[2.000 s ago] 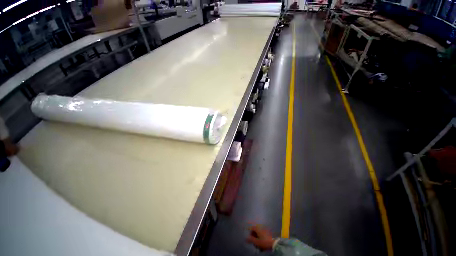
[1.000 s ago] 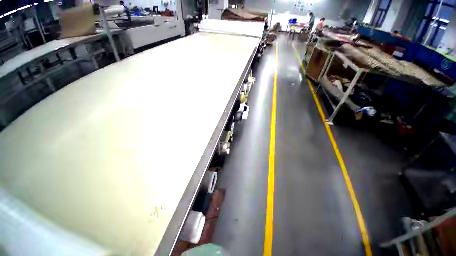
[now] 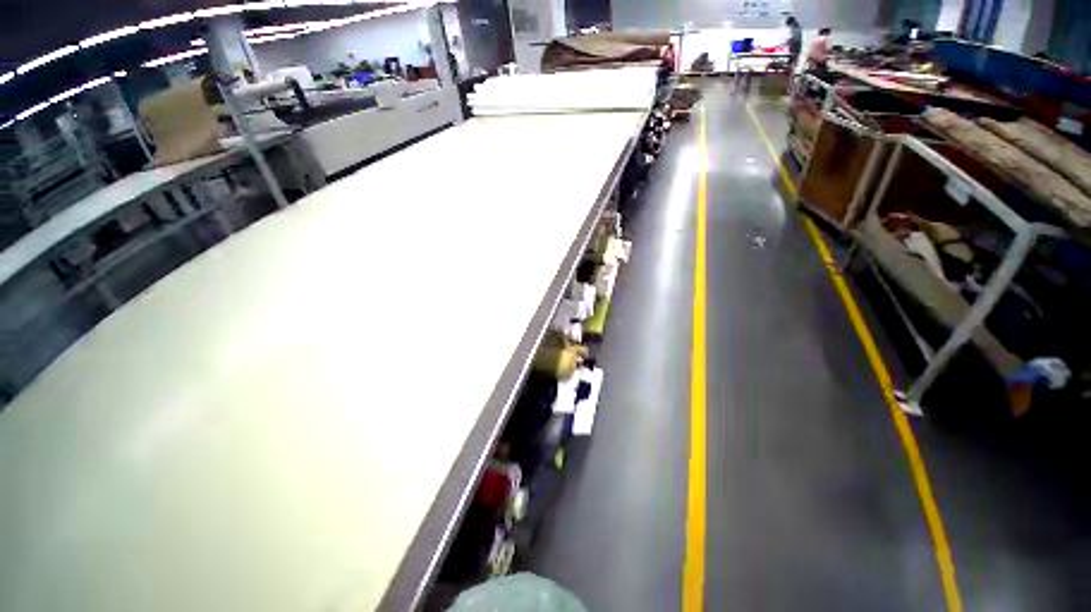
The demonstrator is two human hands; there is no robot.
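Observation:
The long cutting table (image 3: 323, 347) lies in front of me and to the left, its cream top overexposed to near white. A grey metal edge rail (image 3: 509, 389) runs along its right side. Folded white material (image 3: 562, 91) is stacked at the far end. Neither of my hands shows. A pale green rounded shape, perhaps my sleeve, is cut off by the bottom edge.
A floor aisle with yellow lines (image 3: 698, 359) runs along the table's right. A metal-framed rack (image 3: 1011, 257) with cloth and rolls stands on the right. Mixed items sit under the table edge. Brown paper (image 3: 182, 120) is on a side table. People are far back.
The view has moved forward along the table and lifted. The plastic-wrapped roll and the hand seen earliest have left the picture. The rack on the right is nearer.

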